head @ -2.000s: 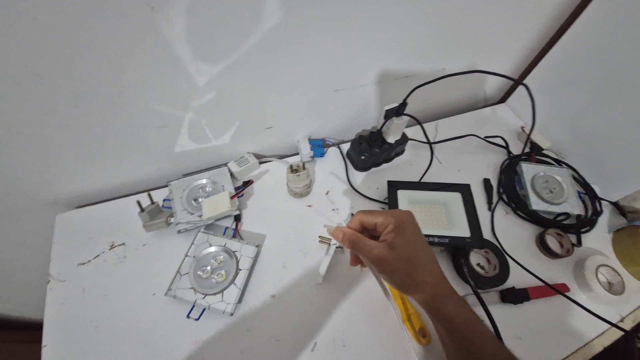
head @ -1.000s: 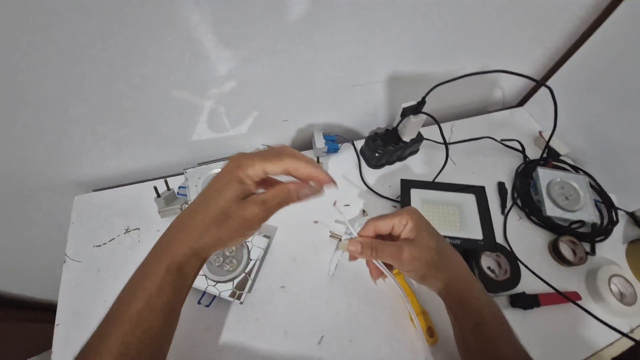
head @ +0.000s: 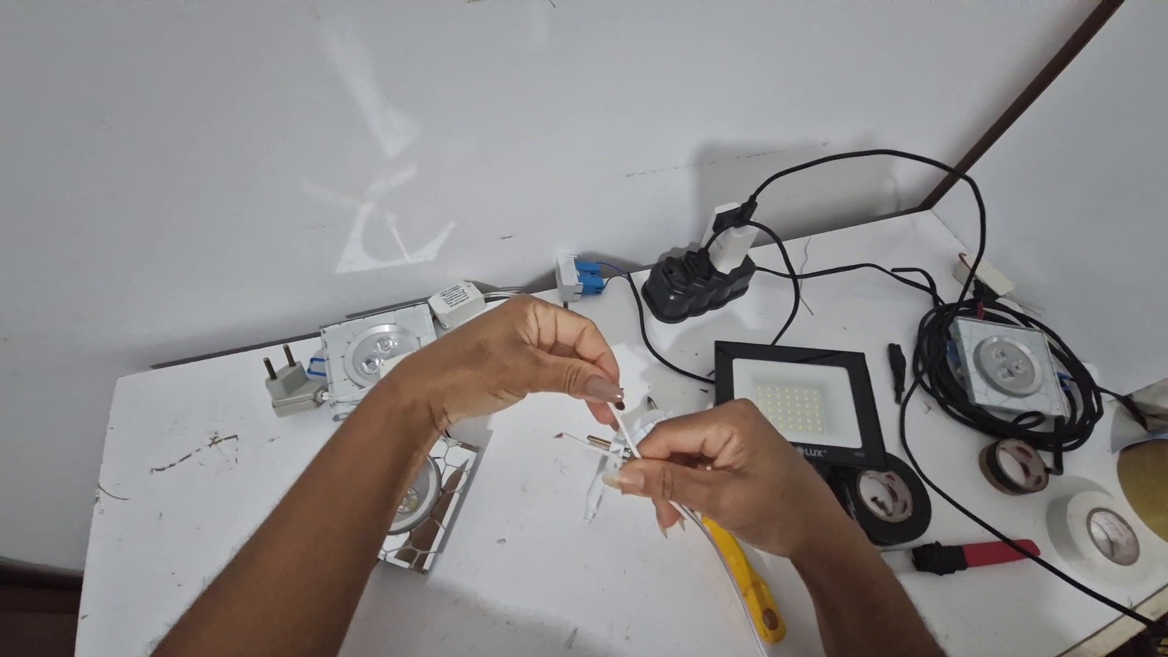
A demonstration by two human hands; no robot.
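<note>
My left hand (head: 538,360) pinches the upper end of one white wire (head: 624,432) between thumb and forefinger. Lower right of it, my right hand (head: 716,470) grips the same white cable where its two strands part; the other strand points left with a bare copper tip. The cable runs down from my right hand to the table's front. Under the fingers of my right hand is a small pale part with metal pins, mostly hidden. A yellow-handled tool (head: 750,589) lies beside the cable, partly behind my right hand.
Square spotlights (head: 372,351) and a two-pin plug (head: 294,388) lie left. Rightward are a black power strip (head: 693,283), an LED floodlight (head: 803,401), a coiled black cable (head: 931,365), a red-handled tool (head: 985,555), black tape (head: 885,500) and white tape (head: 1109,537).
My left hand, out of view two seconds ago, has come in from the left and now pinches a wire end. My right hand still holds the cable.
</note>
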